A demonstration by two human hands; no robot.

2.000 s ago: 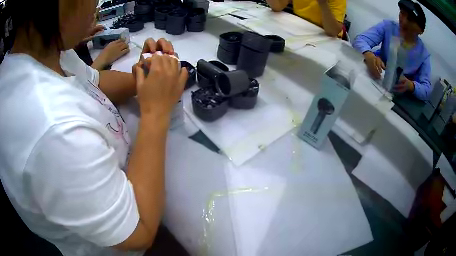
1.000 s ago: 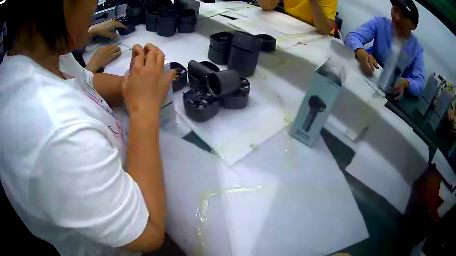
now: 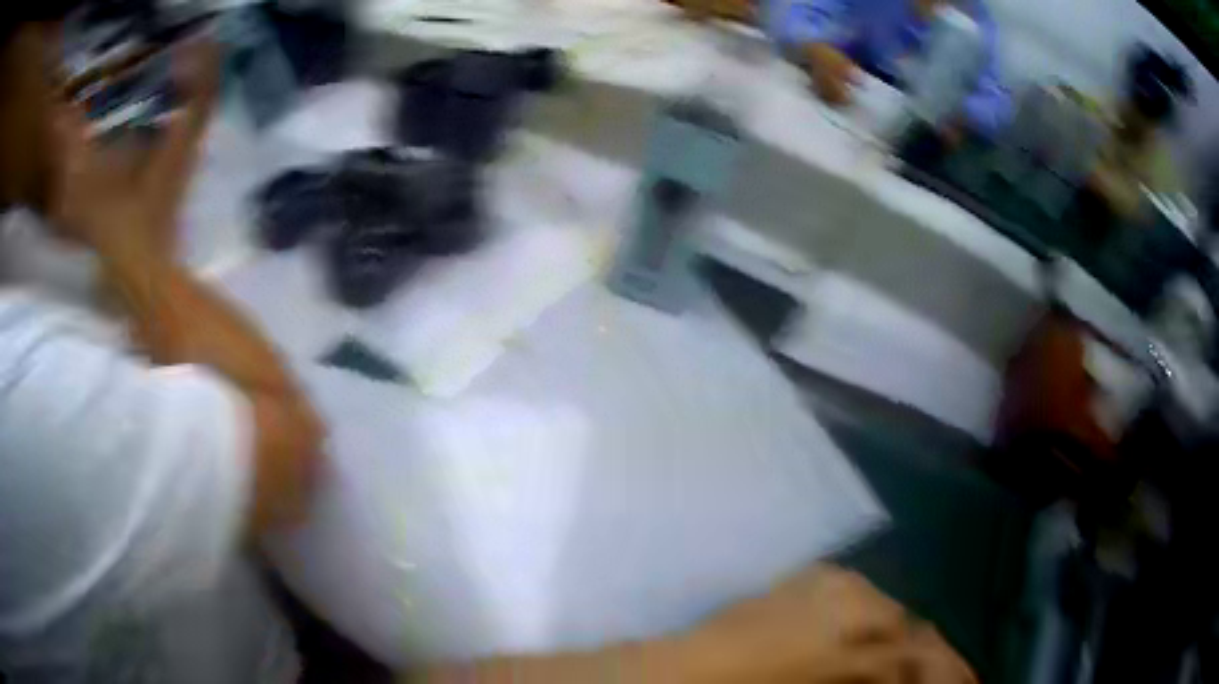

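The view is strongly blurred. A bare forearm enters low in the head view from the left and ends in my left hand (image 3: 862, 635) at the bottom edge, partly cut off. Its fingers are too blurred to show whether it holds anything. My right hand is not in view. A pale blue-grey retail box (image 3: 671, 214) with a dark fan picture stands upright on the white sheets (image 3: 642, 454), beyond my left hand and not touched by it.
A person in a white shirt (image 3: 120, 454) sits close on the left. Dark cups (image 3: 374, 221) lie in the middle-left. A person in blue (image 3: 876, 34) is across the bench. A reddish-brown object (image 3: 1056, 388) and dark items are on the right.
The view has swung right, so the retail box, cups and people appear further left. My left forearm and hand have come in at the bottom.
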